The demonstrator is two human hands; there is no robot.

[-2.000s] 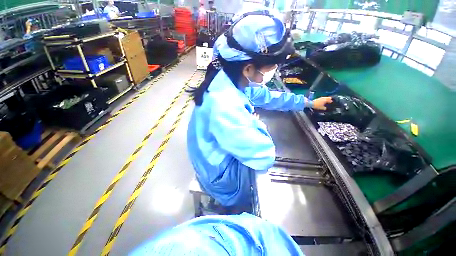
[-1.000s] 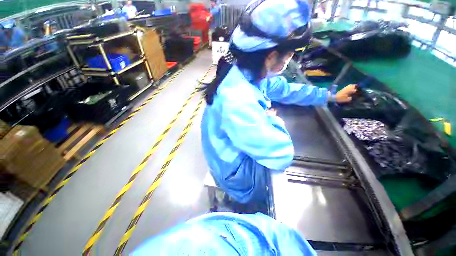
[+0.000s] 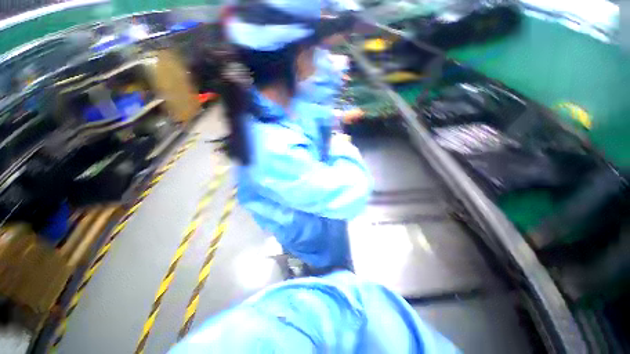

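The view is strongly blurred. Neither of my hands is in the picture. A light blue sleeve or shoulder of my smock [image 3: 311, 318] fills the bottom middle. Nearest in front lies the conveyor, with its long metal rail [image 3: 452, 181] running diagonally and shiny metal plates [image 3: 407, 252] beside it. Right of the rail, open black plastic holds a pile of silvery-grey parts [image 3: 473, 138].
A person in a blue smock and cap [image 3: 297, 166] sits at the conveyor, hands near its far part. Yellow-black floor tape [image 3: 173, 266] runs along the aisle. A cart with a blue bin [image 3: 117, 107] and cardboard boxes [image 3: 31, 266] stand left. A green mat [image 3: 552, 76] lies right.
The view has shifted and blurred. The seated person's arm has come back from the black plastic toward the conveyor. Another blue-clad figure now shows just beyond the person.
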